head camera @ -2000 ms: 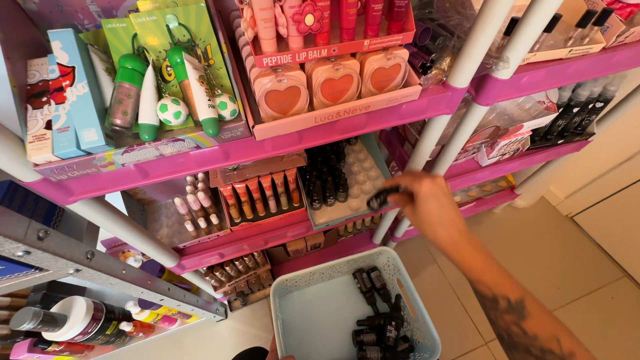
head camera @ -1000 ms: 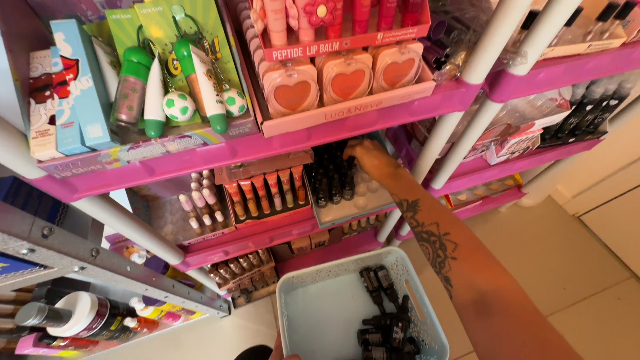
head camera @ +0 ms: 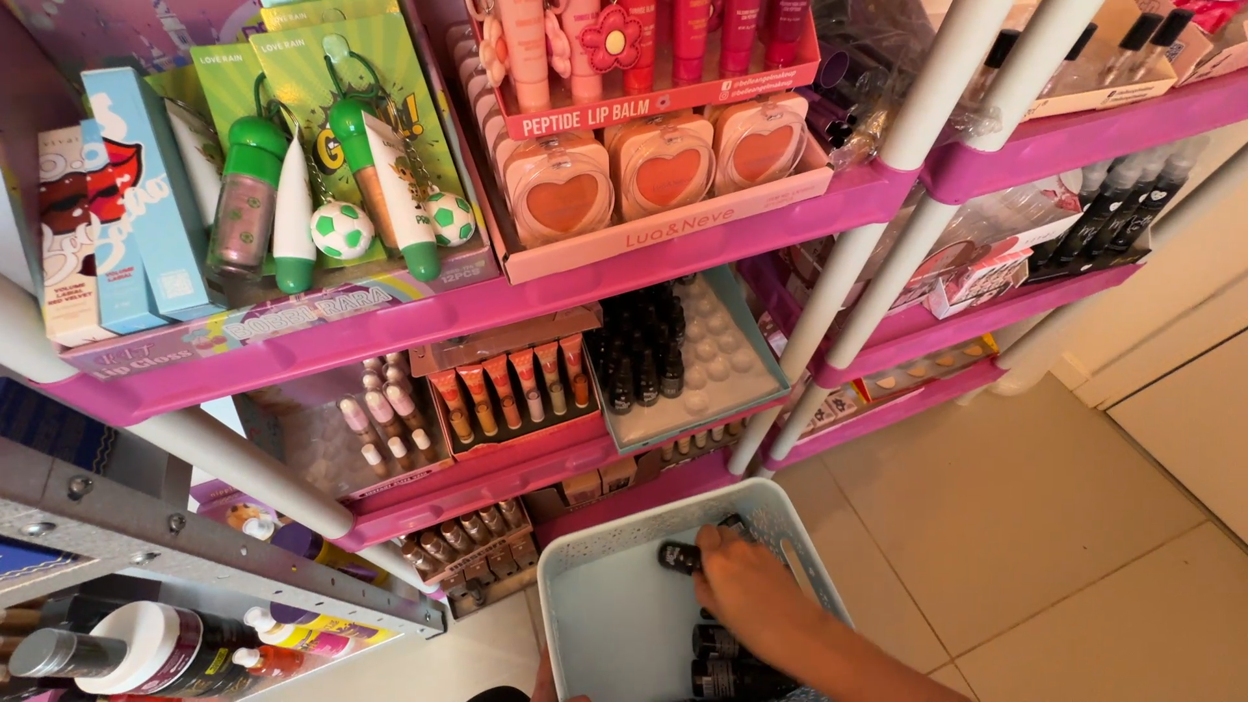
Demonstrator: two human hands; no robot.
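My right hand is inside the light blue plastic basket, its fingers closed on a small black bottle. Other black bottles lie in the basket beneath and beside that hand. At the bottom edge of the view, part of my left hand touches the basket's near side; most of it is hidden. On the lower shelf, upright black bottles fill the left part of a display tray, with bare moulded recesses to their right.
Pink shelves on white posts hold boxed blushes and lip glosses. A perforated metal rack stands at the left. Beige floor tiles lie right of the basket.
My right hand was at the shelf tray one second ago; it is now down in the basket with a black bottle. The basket appears nearer the shelf in view.
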